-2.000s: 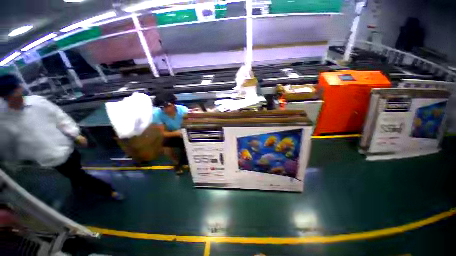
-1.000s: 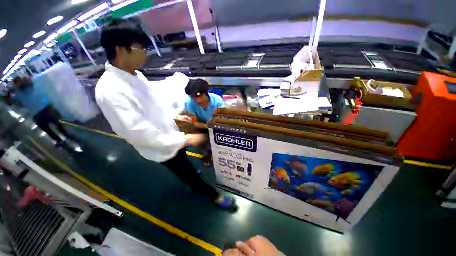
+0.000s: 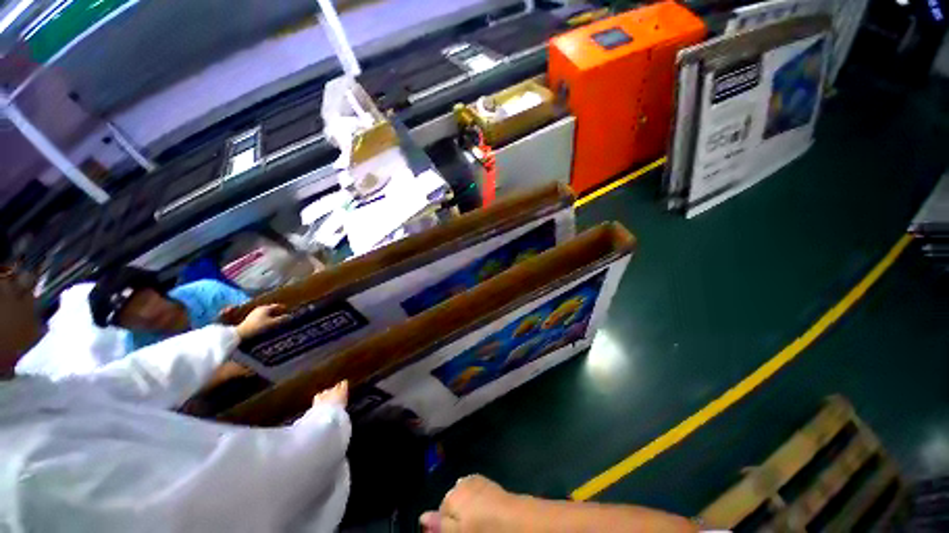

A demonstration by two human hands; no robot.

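Observation:
Two upright TV cartons stand side by side in front of me, tilted across the view: a near one (image 3: 520, 338) and a far one (image 3: 458, 273). Both show fish pictures and have brown upper edges. A person in a white top (image 3: 156, 448) has one hand on each carton at the left end. My right hand (image 3: 468, 507) is at the bottom edge, apart from the cartons, its forearm reaching in from the right. Its fingers look bent and are partly cut off. My left hand is not in view.
A person in blue (image 3: 172, 312) crouches behind the cartons. An orange cabinet (image 3: 624, 99), a parts box (image 3: 510, 112) and papers (image 3: 401, 203) stand along the conveyor. More cartons (image 3: 749, 125) stand at upper right. A wooden pallet (image 3: 806, 474) lies at lower right beyond a yellow line.
The view has turned right. The white-topped person is closer and now has hands on two cartons, which show a wide gap between them. My right forearm has come further into view.

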